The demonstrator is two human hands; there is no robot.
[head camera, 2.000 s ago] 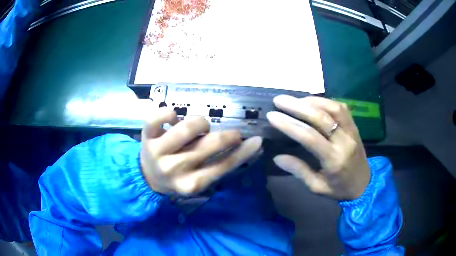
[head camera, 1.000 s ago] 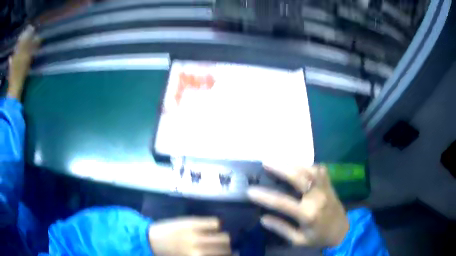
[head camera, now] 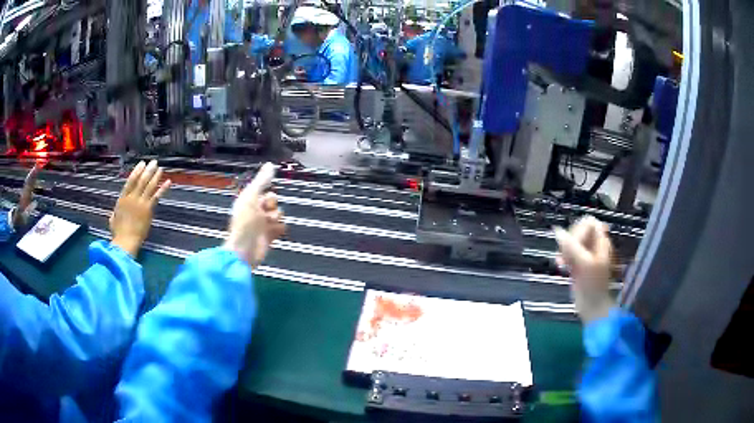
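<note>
The white tray (head camera: 450, 335) lies on the green bench, with orange-red specks (head camera: 393, 312) at its upper left. The black fixture bar (head camera: 446, 396) lies along the tray's near edge, with several small dark nests in a row. A dark metallic carrier plate (head camera: 467, 221) sits on the conveyor beyond the tray. My left hand (head camera: 258, 216) is raised over the conveyor, left of the plate, index finger extended and other fingers bent. My right hand (head camera: 587, 252) is raised right of the plate, fingers partly bent. Neither hand touches the plate or fixture; nothing shows in them.
Conveyor rails (head camera: 331, 227) run across behind the bench. A blue machine head (head camera: 533, 62) stands above the plate. A grey frame post (head camera: 674, 157) rises at right. Another person's hand (head camera: 136, 206) reaches in at left, near a smaller white tray (head camera: 48, 238). A green label (head camera: 558, 397) is on the bench.
The view has tilted up to the conveyor and machines. Both my hands have left the fixture and moved forward, apart from each other. The carrier plate now shows clearly.
</note>
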